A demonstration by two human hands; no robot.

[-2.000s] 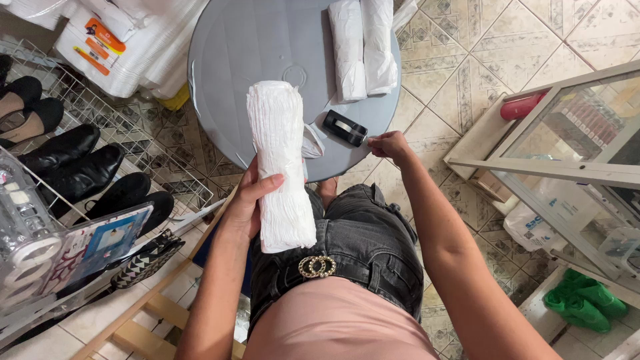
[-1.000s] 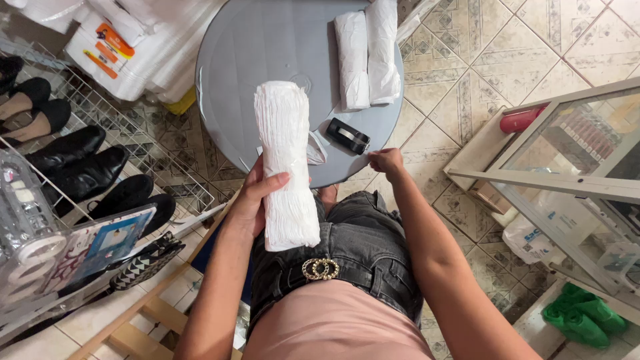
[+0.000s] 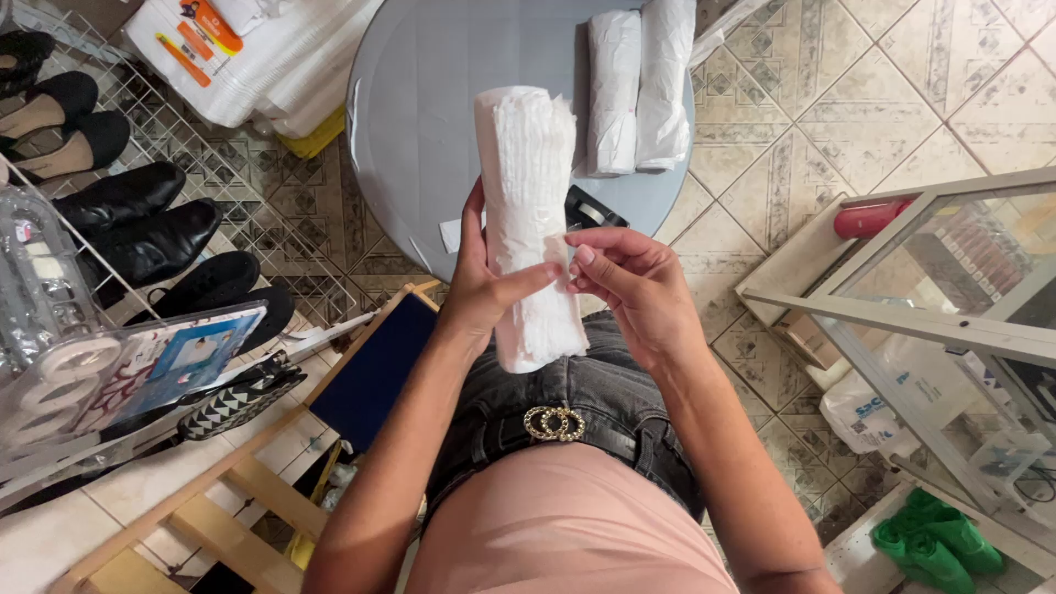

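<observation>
A roll of thin white plastic bags (image 3: 528, 181) is upright in my left hand (image 3: 491, 289), whose thumb lies across its lower front. My right hand (image 3: 631, 285) is at the roll's right side, thumb and index finger nearly together by its edge; whether a bit of film is between them cannot be told. Behind the roll, a black tape dispenser or similar black object (image 3: 596, 208) on the grey round table (image 3: 412, 107) is partly hidden. Two more white rolls, one (image 3: 615, 99) beside the other (image 3: 665, 82), lie at the table's right side.
At left are a white wire rack (image 3: 272, 219) with black shoes (image 3: 153, 239) and stacked white packages (image 3: 239, 58). A wooden slatted frame (image 3: 210, 528) is at lower left. A glass-paned cabinet (image 3: 932, 305) stands at right, with green rolled bundles (image 3: 936, 536) below.
My right hand has moved from the table's edge by the black object to the right side of the roll. My left hand still holds the roll, with its thumb now across the front.
</observation>
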